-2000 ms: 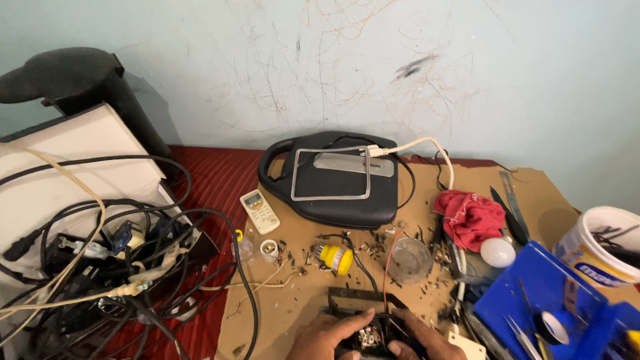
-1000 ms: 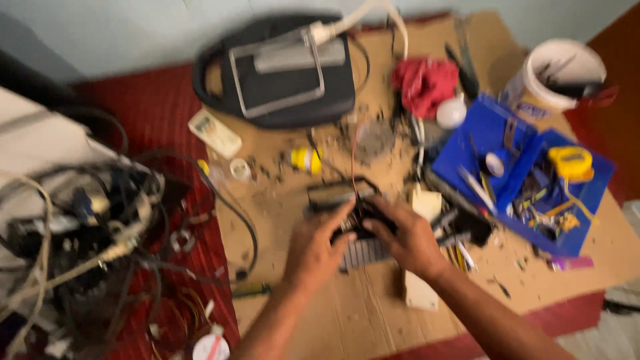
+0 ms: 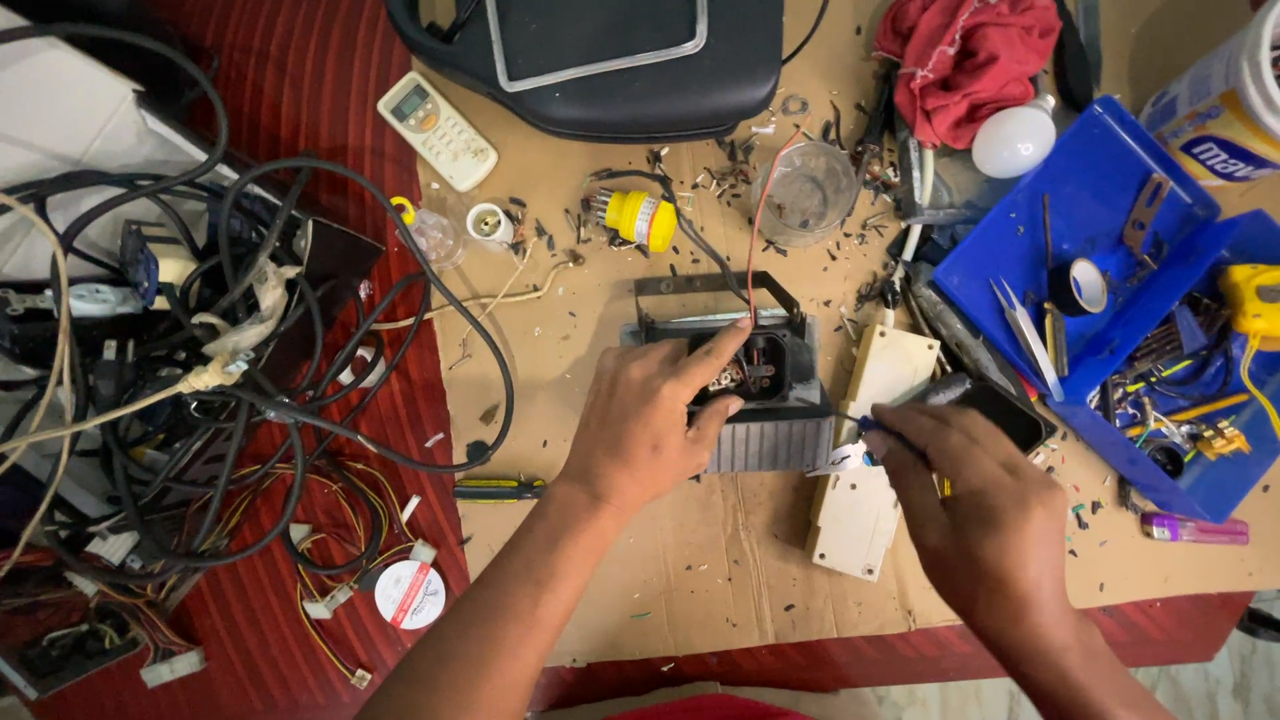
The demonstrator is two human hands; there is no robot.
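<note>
A black metal housing [image 3: 790,360] with an open terminal box, heat-sink fins and a bracket lies at the middle of the cardboard. My left hand [image 3: 665,400] rests on it, index finger and thumb at the box's edge beside a red wire [image 3: 757,235]. A dark cable enters from behind. Right of the housing, my right hand [image 3: 965,490] grips a thin tool with a blue handle [image 3: 880,424], likely a screwdriver, its shaft pointing at the housing. Cream plastic covers [image 3: 860,525] lie below and beside that hand, near a black cover [image 3: 1000,410].
Tangled black cables [image 3: 290,400] fill the left side. A remote control [image 3: 438,130], a yellow cylindrical part [image 3: 640,220] and a clear round dish [image 3: 808,190] lie behind the housing. At right are a blue tool tray [image 3: 1060,200], a bulb [image 3: 1013,140] and a lighter [image 3: 1195,529].
My right hand has moved right, off the housing, and now holds the thin tool. My left hand stays at the housing. The view has shifted.
</note>
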